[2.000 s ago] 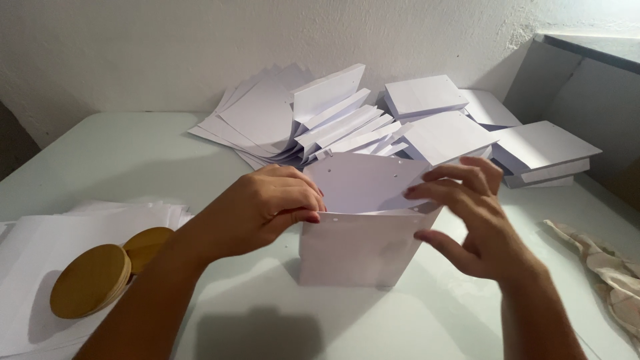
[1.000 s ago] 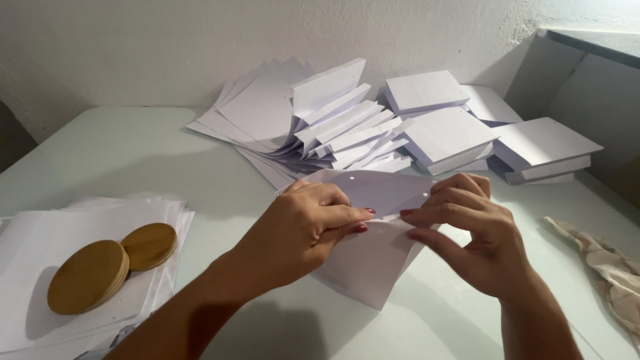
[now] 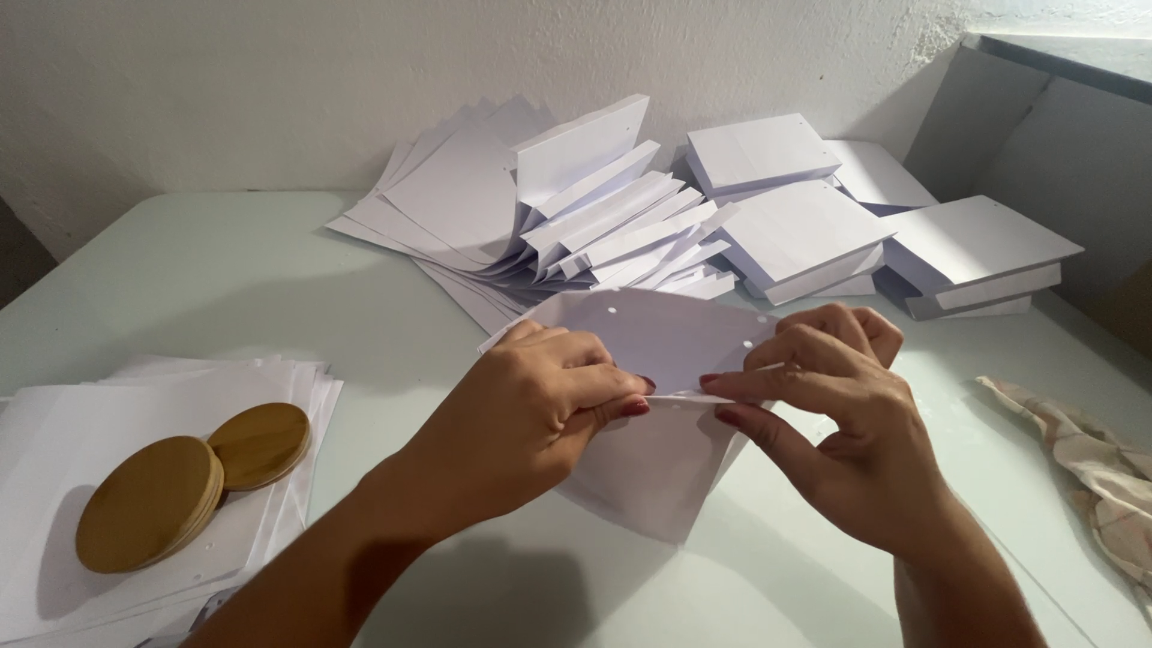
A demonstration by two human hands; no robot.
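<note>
A white paper bag point(image 3: 643, 468) with punched holes near its rim is held up over the table, tilted, its mouth toward the wall. My left hand point(image 3: 540, 405) pinches the near rim between thumb and fingers. Close beside it, my right hand point(image 3: 828, 396) pinches the same rim at its right part, fingertips almost meeting those of the left. The far panel of the bag stands higher behind the fingers and shows several holes. The bag's left side is partly hidden by my left hand.
Behind the bag lie fanned, partly folded papers point(image 3: 450, 198) and stacks of folded white bags point(image 3: 801, 234). At left, round wooden discs point(image 3: 148, 504) rest on white sheets point(image 3: 54, 423). A crumpled cloth point(image 3: 1089, 468) lies at right. A wall point(image 3: 270, 90) bounds the back.
My left hand has moved right along the rim, close to my right hand. The bag stood more upright two seconds ago and is now tilted.
</note>
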